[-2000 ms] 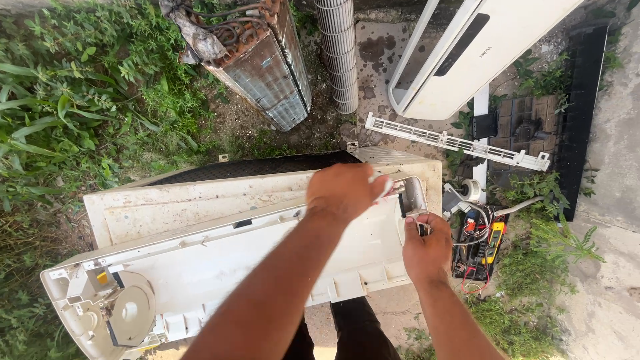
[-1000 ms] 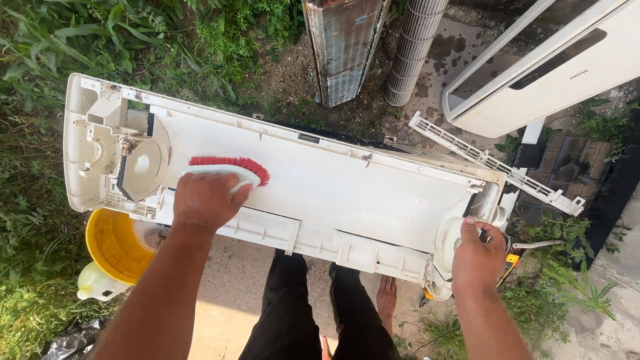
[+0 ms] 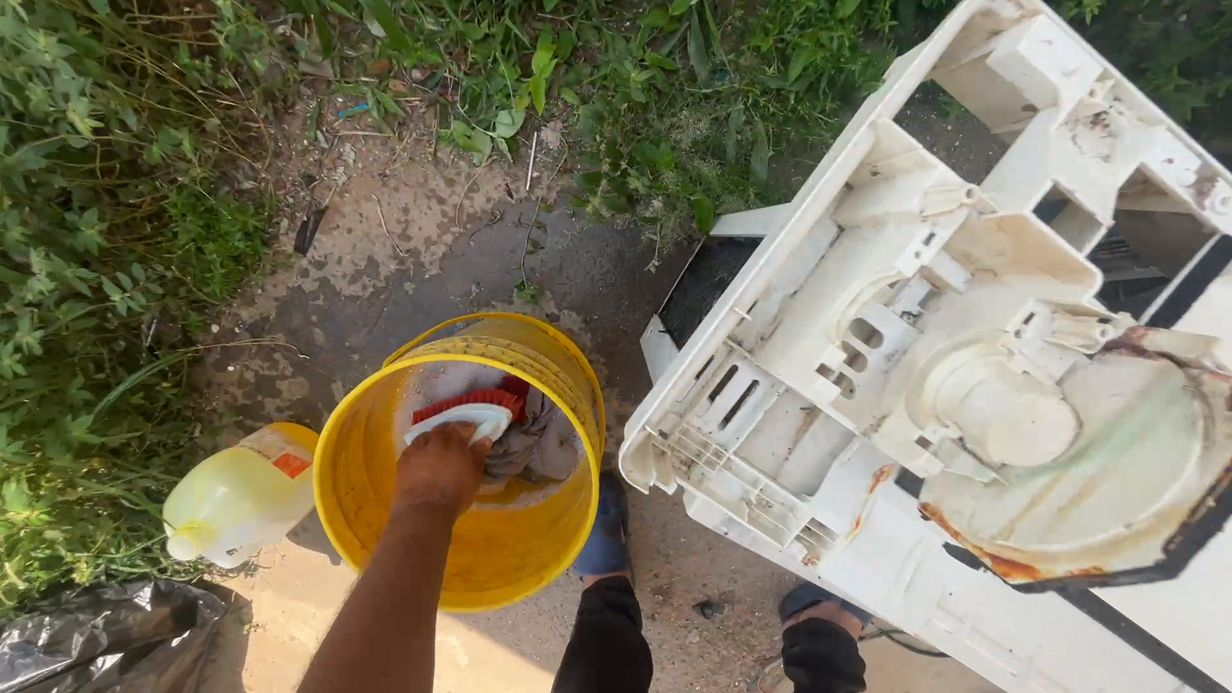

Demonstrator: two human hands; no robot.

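Observation:
Inside a yellow plastic bucket (image 3: 332, 452), my left hand (image 3: 445, 467) grips a scrub brush (image 3: 462, 416) with a white back and red bristles. Sudsy water and a wet greyish cloth (image 3: 544, 433) lie in the bucket beside the brush. My right hand is out of view. To the right, the white plastic housing of an air conditioner indoor unit (image 3: 799, 385) shows its ribbed, slotted end, with a round motor seat and rust-brown stains.
A translucent plastic jug (image 3: 236, 500) with yellowish liquid stands left of the bucket. A black plastic bag (image 3: 106, 635) lies at bottom left. Weeds (image 3: 115, 241) border the concrete. My feet in blue clogs (image 3: 604, 529) are between bucket and housing.
My left hand has taken the brush from the white housing down into the yellow bucket. My right hand, earlier at the housing's far end, has left the view. The view has swung left.

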